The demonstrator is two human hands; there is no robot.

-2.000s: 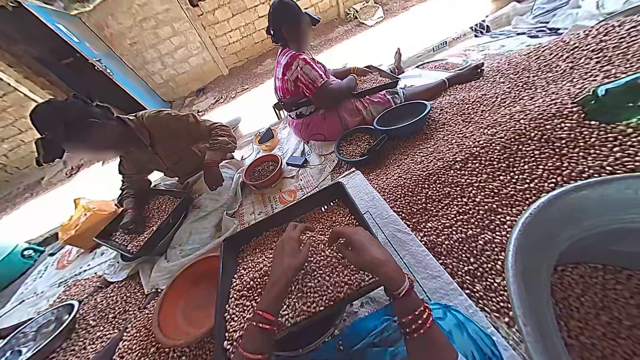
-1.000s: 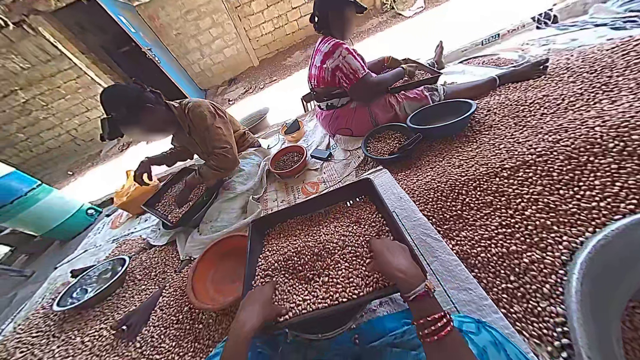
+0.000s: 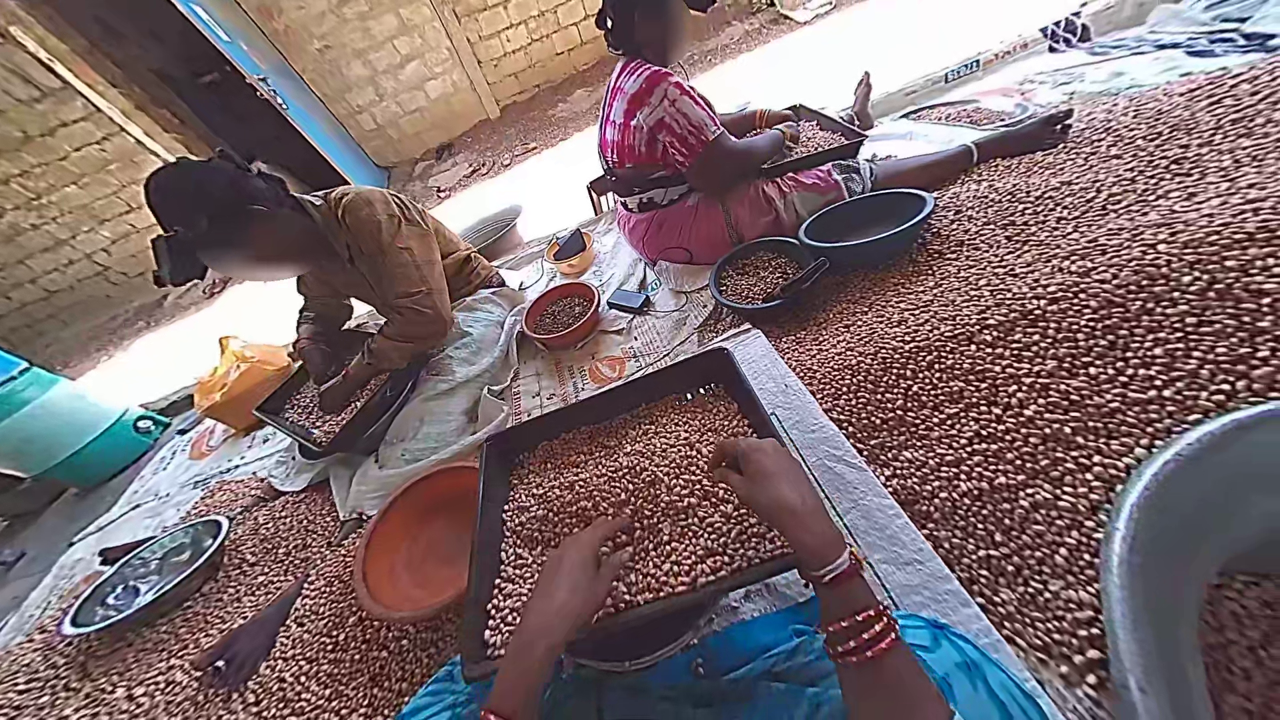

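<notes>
A black rectangular tray [image 3: 487, 540] full of reddish-brown nuts or seeds [image 3: 640, 490] rests before me above blue cloth. My left hand [image 3: 585, 570] is low over the tray's near left part, fingertips at the nuts. Over the right part is my right hand [image 3: 765, 485], its fingers curled in; whether it holds a nut is unclear. Red and white bangles circle the right forearm. An orange-brown bowl [image 3: 415, 550] stands against the tray's left side.
Nuts cover the ground to the right [image 3: 1050, 300]. A metal basin [image 3: 1140, 560] stands at right, a metal bowl [image 3: 150, 575] at left. Two people sit ahead, each with hands in a tray [image 3: 300, 435]. Dark bowls [image 3: 868, 225] and a red bowl [image 3: 562, 312] lie beyond my tray.
My left hand has moved from the tray's near left corner inward over the nuts. My right hand has lifted slightly from the right edge. The nuts' surface has shifted.
</notes>
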